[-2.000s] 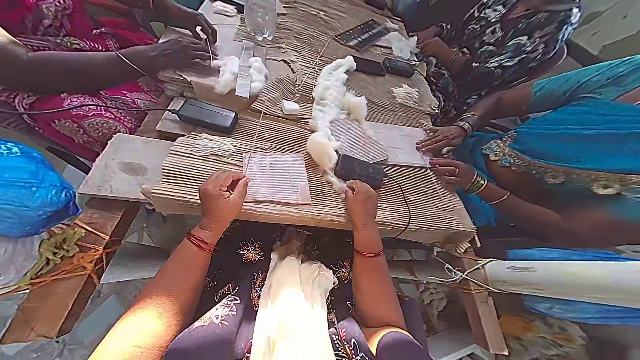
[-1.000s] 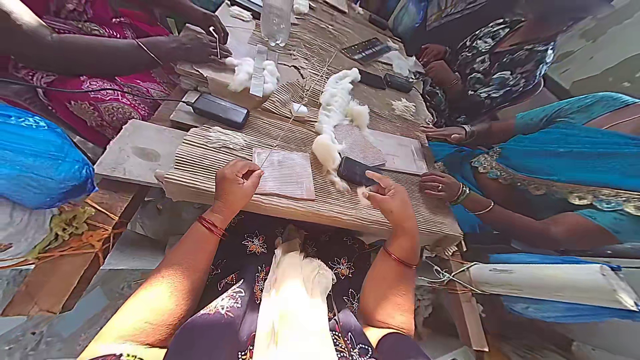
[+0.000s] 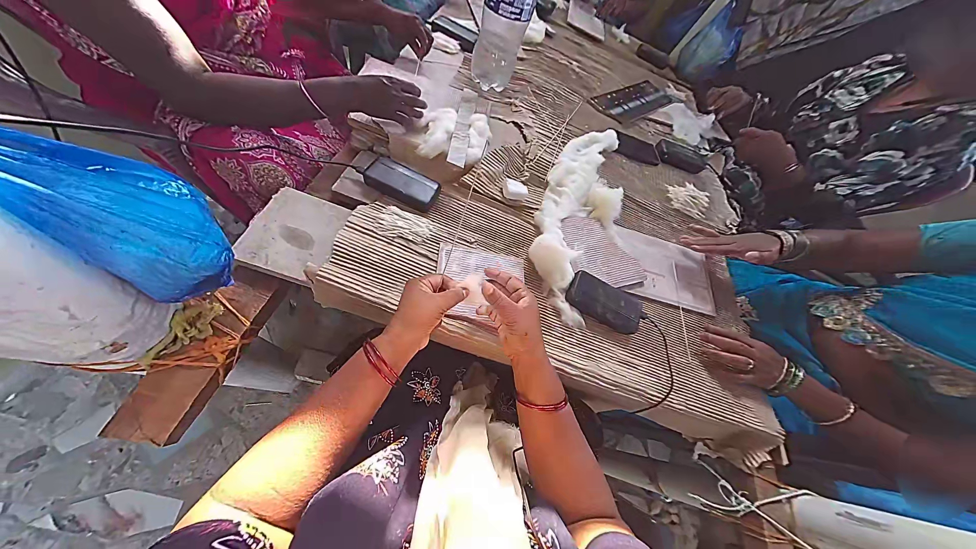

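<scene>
My left hand (image 3: 428, 303) pinches a thin stick (image 3: 463, 217) that points up and away over the table. Close beside it, my right hand (image 3: 509, 306) has a small tuft of white cotton (image 3: 474, 288) at its fingertips, between the two hands. Both are above a pale lined tile (image 3: 499, 263) on the corrugated cardboard at the near table edge. A long roll of cotton wool (image 3: 566, 183) lies right of the tile, with its lower end near a black power adapter (image 3: 606, 302).
A second black adapter (image 3: 402, 184), a small pile of white wicks (image 3: 404, 223) and a plastic bottle (image 3: 499, 46) are on the table. Co-workers sit at left and right; one co-worker's hands rest by a pale board (image 3: 671, 271). A blue bag (image 3: 114, 206) stands at left.
My right hand has moved left from beside the cotton roll and black adapter to my left hand, with a cotton tuft at its fingers. The view has shifted closer to the table.
</scene>
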